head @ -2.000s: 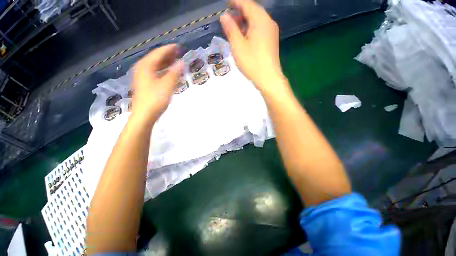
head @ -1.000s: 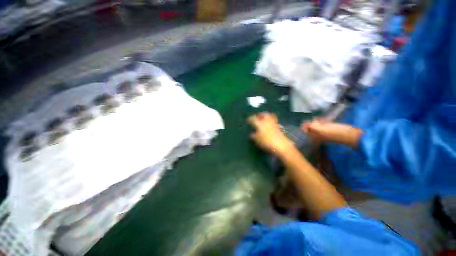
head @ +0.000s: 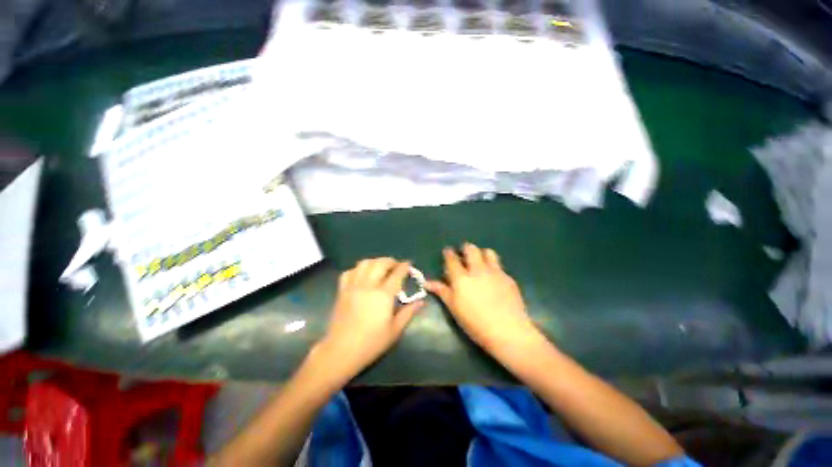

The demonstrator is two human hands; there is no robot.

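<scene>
A small silvery ring (head: 417, 274) with an open centre is low over the green bench near its front edge. My left hand (head: 365, 306) grips its left side between thumb and fingers. My right hand (head: 485, 296) is just right of the ring, fingers spread over the bench; its thumb tip is at the ring's right edge, and the frame is too blurred to tell any grip. The white foam parts tray (head: 196, 210) with rows of dark and yellow parts lies at the left.
The pale housing tray with white liner (head: 456, 100) lies at the back, a row of dark housings along its far side. White scraps (head: 722, 209) and crumpled sheets (head: 803, 210) are at the right. A white board (head: 16, 255) and red stool (head: 109, 410) are at the left.
The view has swung back from the right, and the neighbouring person in blue is out of view. My right hand has moved back in front of me. My left hand is back in view with the ring.
</scene>
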